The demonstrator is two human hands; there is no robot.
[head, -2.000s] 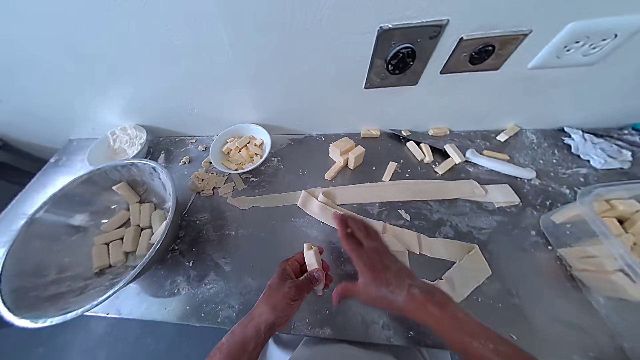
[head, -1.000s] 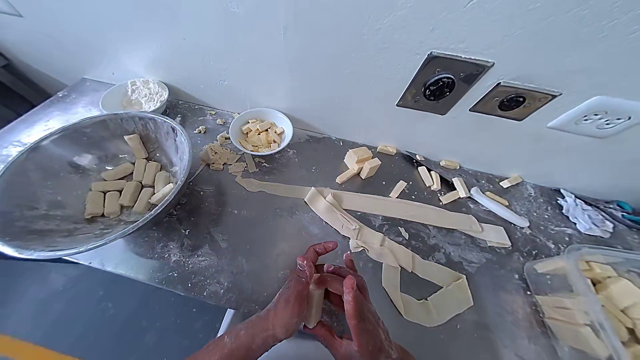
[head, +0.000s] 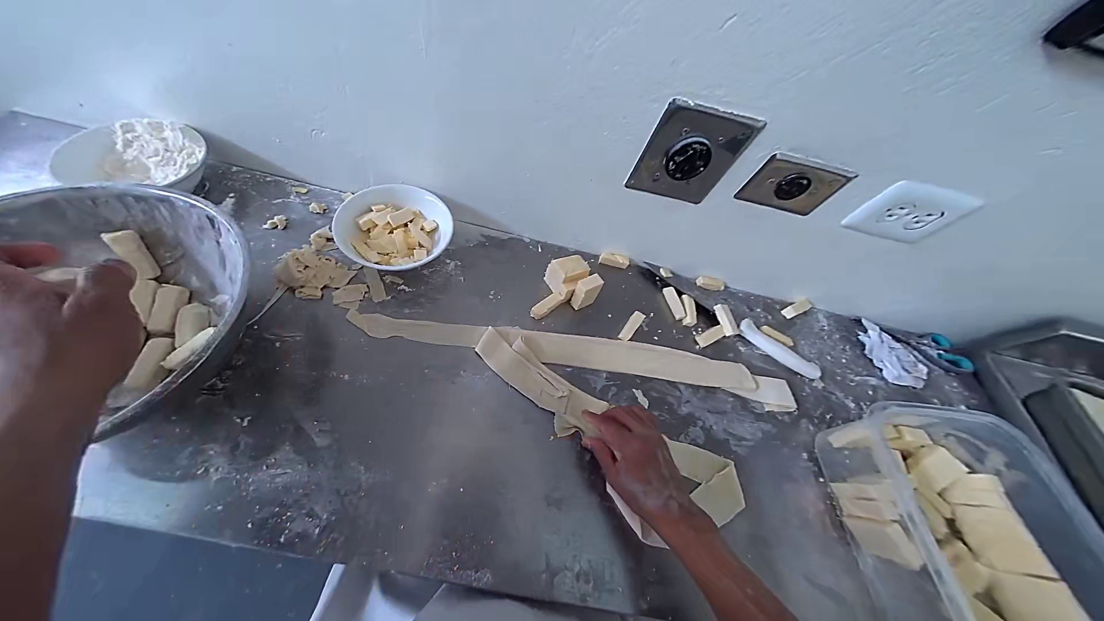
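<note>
My left hand (head: 65, 332) is over the metal bowl (head: 228, 302) at the left, its fingers around a pale dough-wrapped piece (head: 59, 274). Several floured dough-wrapped pieces (head: 166, 309) lie in the bowl. My right hand (head: 634, 457) pinches the edge of a folded dough strip (head: 539, 379) on the metal table; part of that strip is hidden under the hand. A second long dough strip (head: 638, 355) lies flat behind it.
Behind stand a white bowl of cheese pieces (head: 423, 203) and a bowl of flour (head: 155, 151). Cheese sticks (head: 631, 325), a white-handled knife (head: 779, 349), dough scraps (head: 312, 269) and scissors (head: 949, 354) lie along the wall. A plastic tub of cheese (head: 992, 423) is at the right.
My hands, together around a wrapped piece one second ago, have parted. The left has moved to the metal bowl with a piece, the right to the folded dough strip.
</note>
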